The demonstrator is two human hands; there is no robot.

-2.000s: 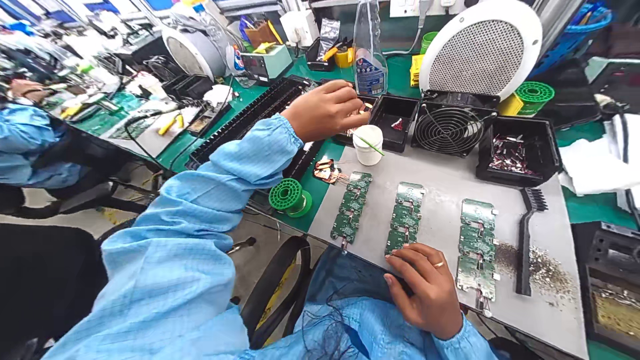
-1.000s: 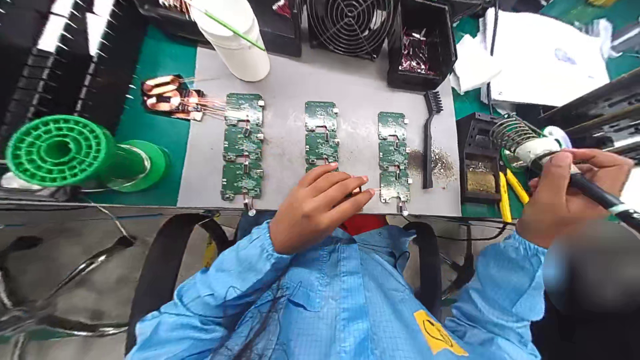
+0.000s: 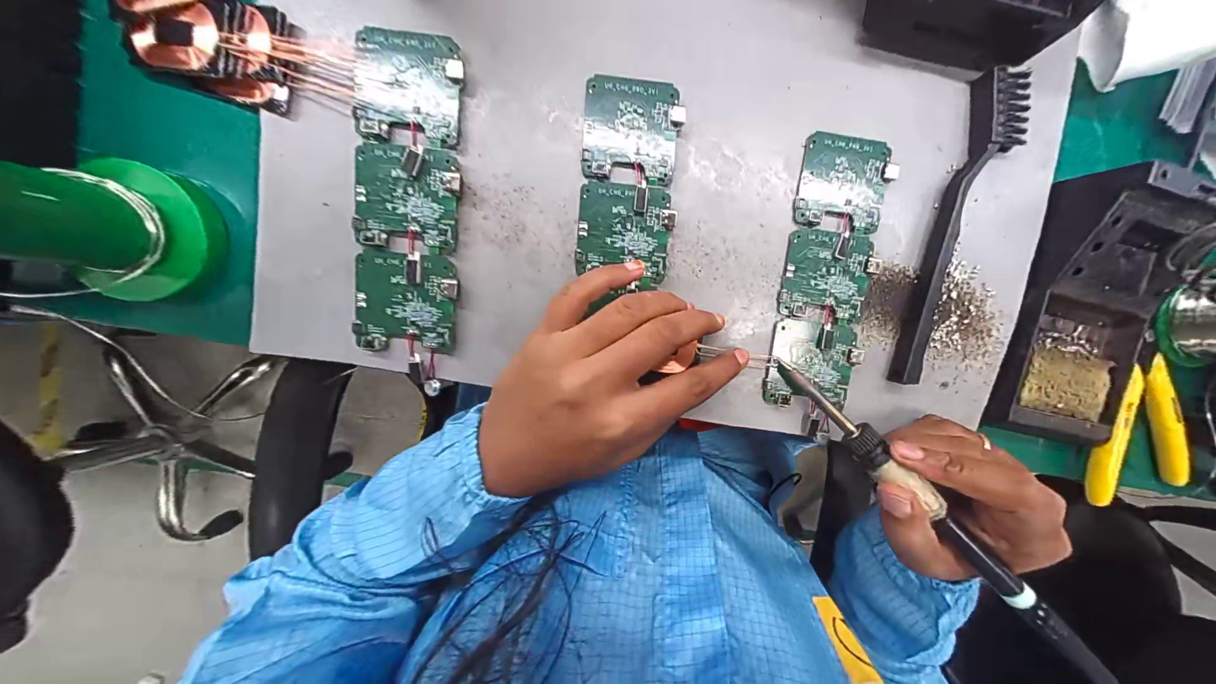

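My right hand [image 3: 969, 494] grips a soldering iron [image 3: 883, 451], its tip touching or close to the lowest board of the right circuit board strip [image 3: 826, 271]. My left hand [image 3: 617, 380] holds a copper coil [image 3: 679, 359], mostly hidden under the fingers, with its thin leads reaching that same board. The fingers also cover the lower end of the middle circuit board strip [image 3: 625, 223]. On the left lies another green circuit board strip [image 3: 407, 199]. More copper coils [image 3: 195, 43] rest at the upper left, their wires running to its top board.
A black brush [image 3: 936, 256] lies over metal debris beside the right strip. Farther right are the soldering iron stand with its sponge [image 3: 1064, 380] and yellow-handled pliers [image 3: 1135, 427]. A green solder spool [image 3: 142, 228] is at the left, a black bin [image 3: 978, 24] at the top.
The soldering iron, at its stand one second ago, has come left to the right strip. My left hand now holds a coil beside that strip. The view has moved closer.
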